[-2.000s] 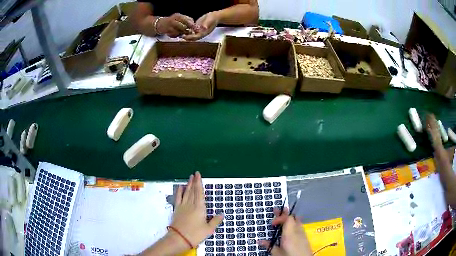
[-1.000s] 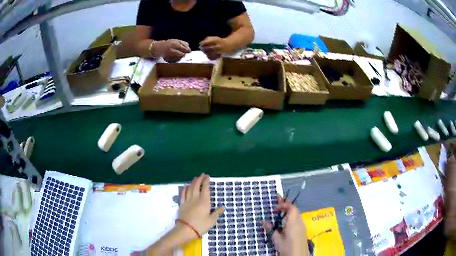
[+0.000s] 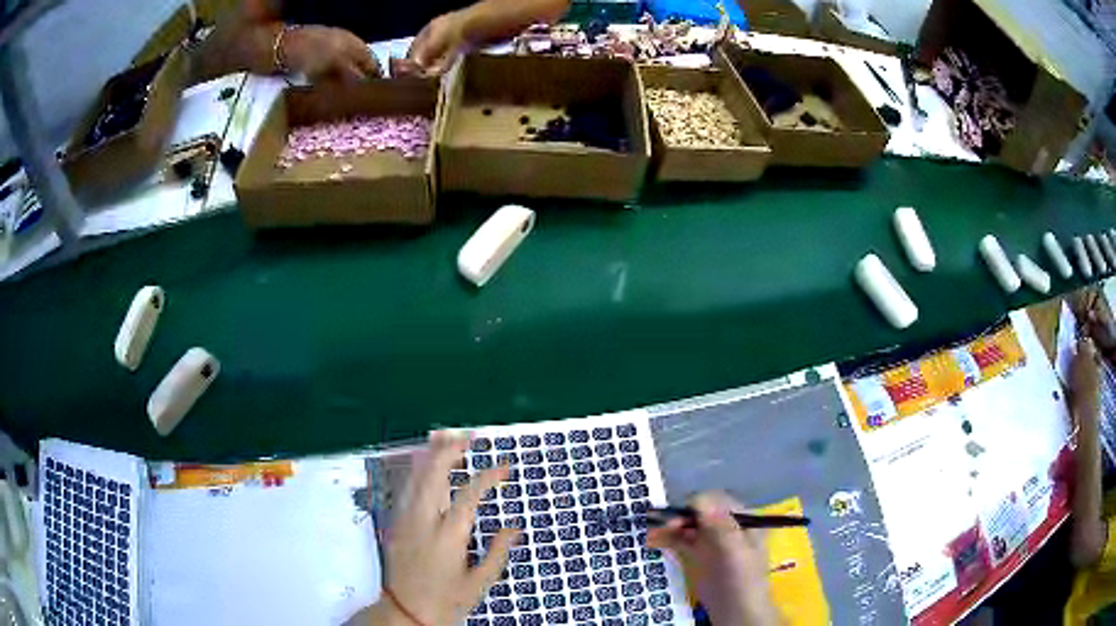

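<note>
A white label sheet (image 3: 565, 514) with rows of small black labels lies in front of me on the near ledge. My left hand (image 3: 443, 538) rests on its left side with fingers spread. My right hand (image 3: 722, 550) is at the sheet's right edge and holds black tweezers (image 3: 771, 521) lying nearly level, with the tip end pointing left over the labels. Whether the tip carries a label is too small to tell. White plastic housings lie on the green belt (image 3: 367, 318), one at the centre (image 3: 496, 245) and two at the left.
Open cardboard boxes, one with pink parts (image 3: 337, 196), line the belt's far side. A person's hands (image 3: 428, 49) are behind them. Another label sheet (image 3: 88, 532) lies at far left. Several more housings (image 3: 886, 291) are at the right, and another person's arm (image 3: 1087, 440) is at the right edge.
The housings have moved left on the belt. My left fingers have spread wider. The tweezers have turned from slanting upward to nearly level. The view has shifted right.
</note>
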